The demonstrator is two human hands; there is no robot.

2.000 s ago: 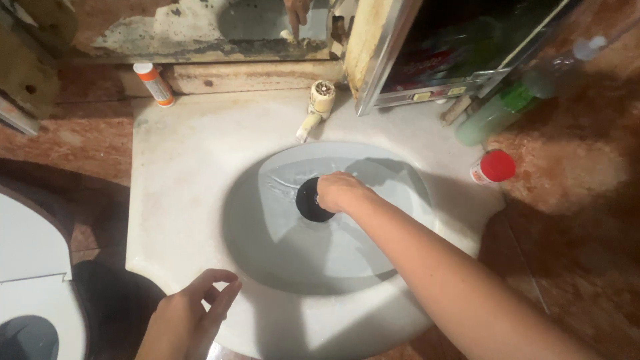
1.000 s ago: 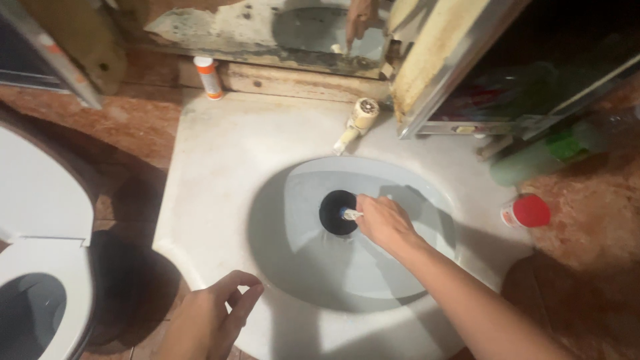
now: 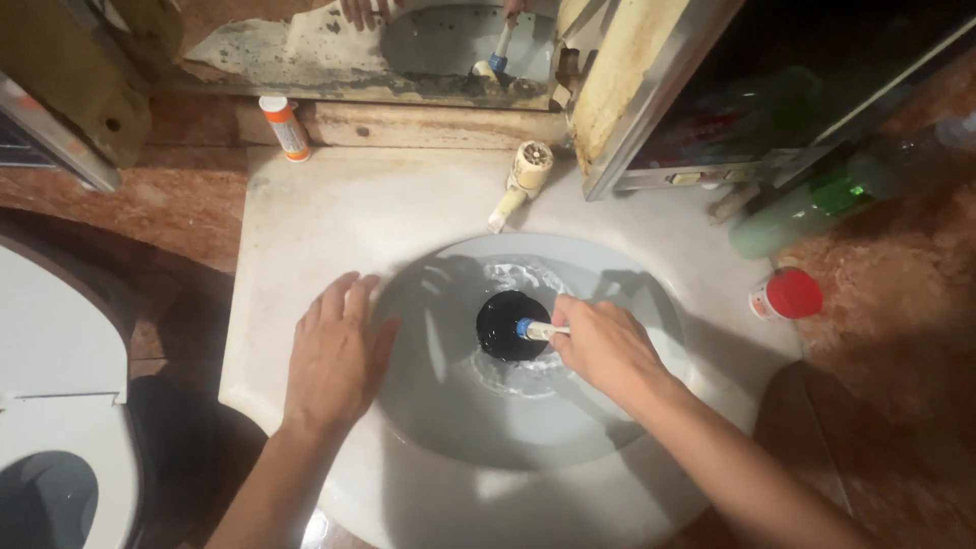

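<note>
A small plunger with a black rubber cup (image 3: pixel 509 326) sits in the water at the middle of the oval sink basin (image 3: pixel 473 438). Its white handle (image 3: pixel 543 331) with a blue collar is gripped by my right hand (image 3: pixel 606 343), to the right of the cup. Water ripples around the cup. My left hand (image 3: pixel 335 351) is spread with its palm down at the left rim of the basin, holding nothing; whether it presses on the counter is not clear. Behind the basin stands a yellowed faucet (image 3: pixel 526 175), its spout pointing toward the basin.
An orange and white tube (image 3: pixel 285 130) stands at the counter's back left. A red-lidded jar (image 3: pixel 789 293) and a green plastic bottle (image 3: pixel 793 221) are at the right. A mirror cabinet (image 3: pixel 320 46) with worn edges borders the back. A toilet (image 3: pixel 69 427) is at the left.
My left hand has moved forward to the basin's left rim and its fingers have spread. The plunger handle now shows more clearly in my right hand, and rings of disturbed water surround the cup.
</note>
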